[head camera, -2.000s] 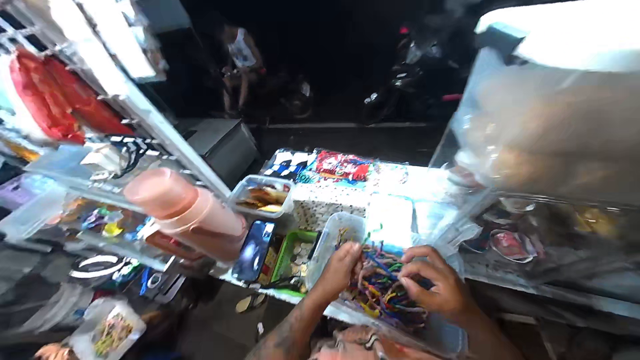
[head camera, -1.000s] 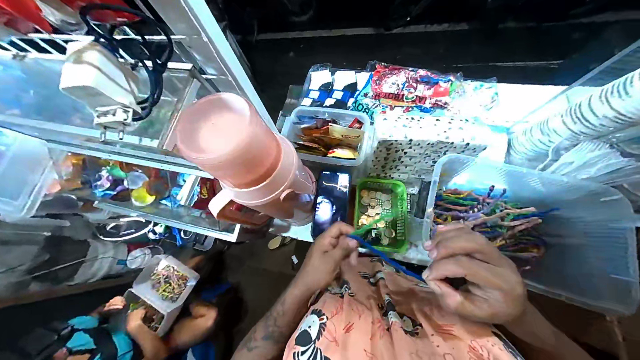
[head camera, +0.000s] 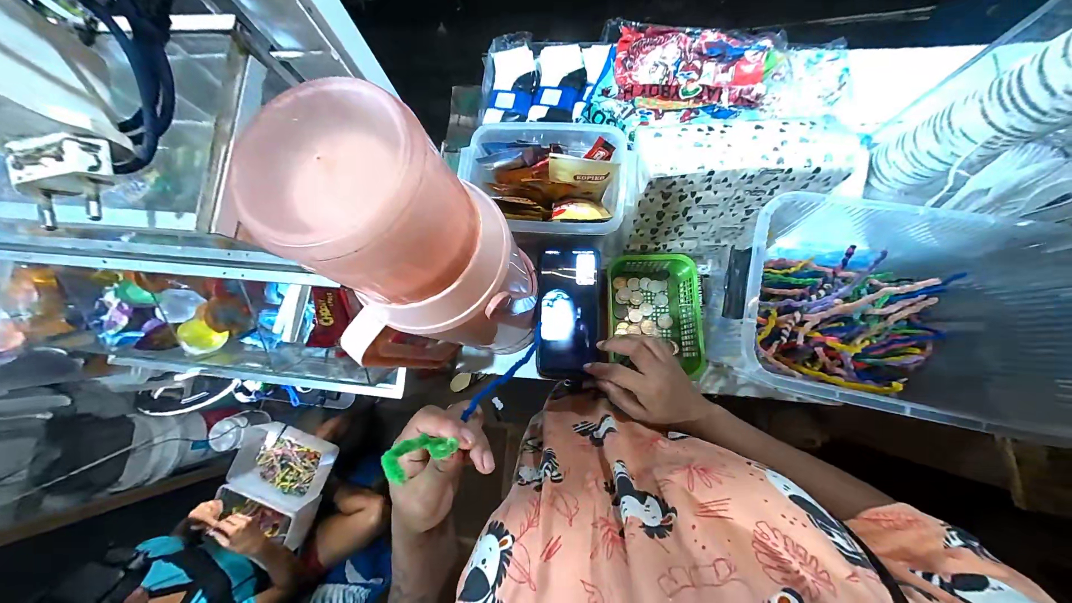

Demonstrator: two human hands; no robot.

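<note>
My left hand [head camera: 437,461] is raised at the lower middle, its fingers closed on a fuzzy pipe cleaner: a curled green part [head camera: 419,452] loops over the fingers and a twisted blue part [head camera: 502,383] sticks up toward the pink jug. At the near edge of the table, my right hand [head camera: 649,381] has its fingertips by the lower right corner of a smartphone [head camera: 569,314] and the front of a green plastic basket [head camera: 692,318] of coins. Nothing shows in its fingers. A clear plastic bin [head camera: 988,335] at the right holds many twisted multicolored pipe cleaners [head camera: 846,322].
A large pink jug [head camera: 394,209] stands left of the phone. Behind are a clear tub [head camera: 548,226] of sachets, packed socks [head camera: 536,79] and a red printed packet [head camera: 695,63]. A glass display case [head camera: 251,368] lies left. Another person's hands [head camera: 226,528] are below left.
My left hand has moved left, away from my right hand. My right hand has left the blue pipe cleaner and moved from the bin's edge to the phone and basket. The view has shifted.
</note>
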